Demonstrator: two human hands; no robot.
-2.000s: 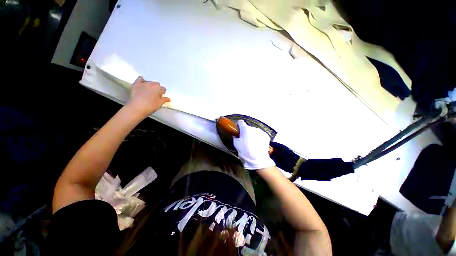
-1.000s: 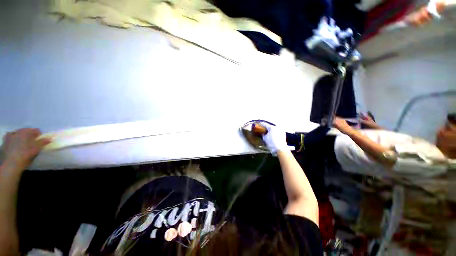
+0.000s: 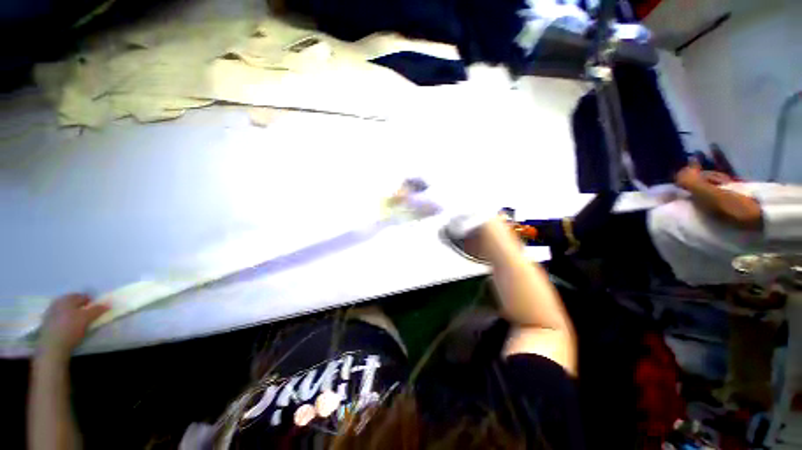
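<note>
My bare left hand [image 3: 66,325] grips the left end of a long, narrow pale strip [image 3: 290,257] near the table's front edge. The strip runs diagonally to the right. Its far end [image 3: 411,200] is blurred and looks crumpled or lifted. My gloved right hand [image 3: 468,227] is over the steam iron [image 3: 464,250], at the strip's right, near the front edge. The glove looks closed on the handle but blends with the white table, so the fingers are hard to see. An orange part shows right of my forearm.
The white table [image 3: 290,189] bears a cream cloth pile [image 3: 264,75] at the far side, with a navy piece [image 3: 422,68] beside it. The iron's black sleeve [image 3: 591,220] runs right. A person in a white top [image 3: 712,230] is at the right, by dark cloth [image 3: 629,123].
The view has turned right. Since one second ago, the strip has gone from lying along the front edge to slanting across the table, its right end farther in. My left hand still holds its left end.
</note>
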